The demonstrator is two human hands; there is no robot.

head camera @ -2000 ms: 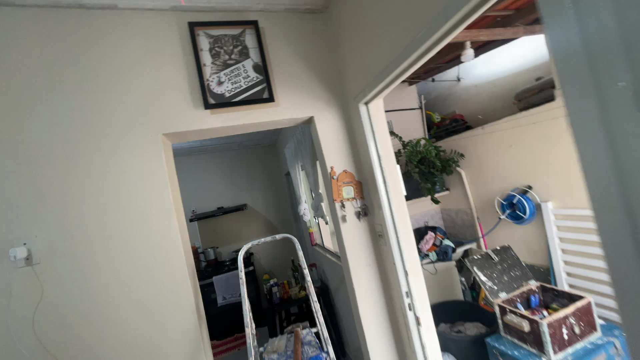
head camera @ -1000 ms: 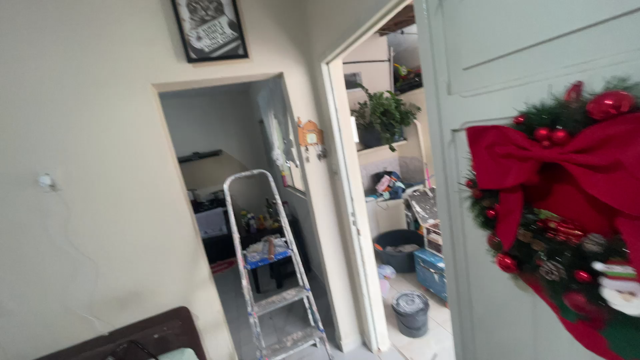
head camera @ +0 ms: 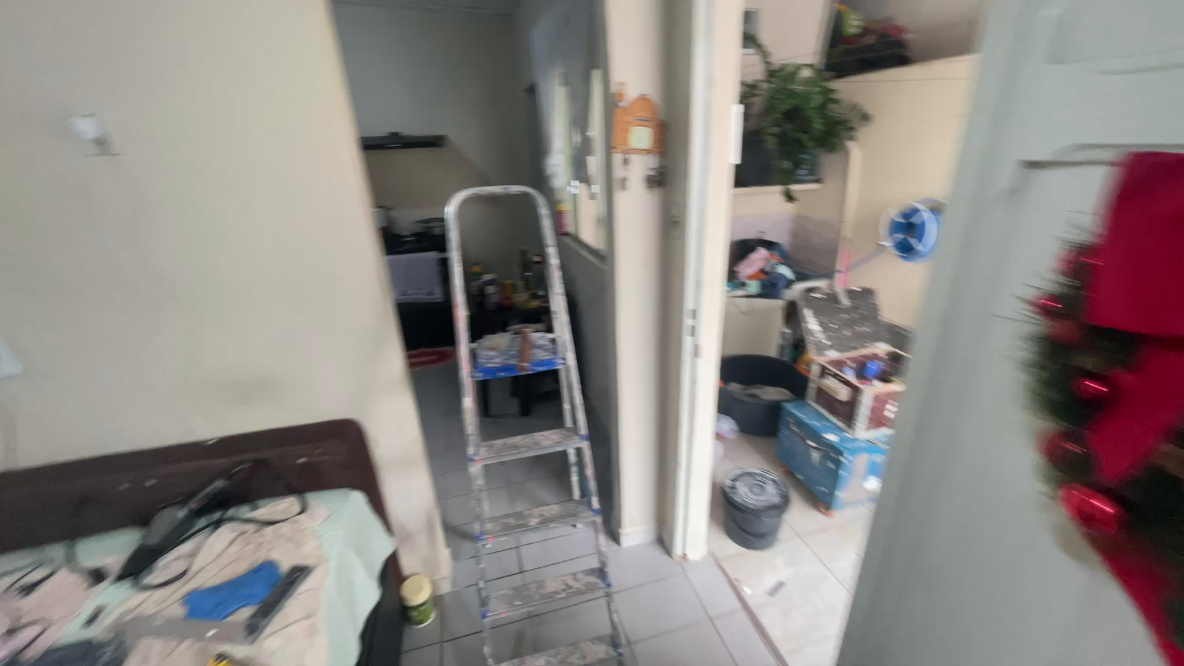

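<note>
Neither my left hand nor my right hand shows in the head view, so what they hold or touch is hidden. A paint-spattered metal stepladder [head camera: 541, 518] stands upright in front of an inner doorway. Its upper platform [head camera: 518, 365] is blue and carries whitish material and a brown upright thing. To the lower left, a dark brown sofa or bed frame [head camera: 277, 439] bears a pale green cover [head camera: 356, 532], a blue cloth [head camera: 233, 592], a dark strap [head camera: 171, 527] and a flat tool with a dark edge [head camera: 277, 601].
A pale door [head camera: 943, 388] with a Christmas wreath [head camera: 1091, 370] is at the right. Past the other doorway are a lidded black bucket [head camera: 756, 509], a black tub [head camera: 763, 393], a blue chest [head camera: 828, 453] and an opened box [head camera: 860, 388]. A jar [head camera: 418, 599] sits on the tiled floor.
The view has swung down, bringing the ladder's steps, the floor and the covered furniture into sight. No object has plainly moved.
</note>
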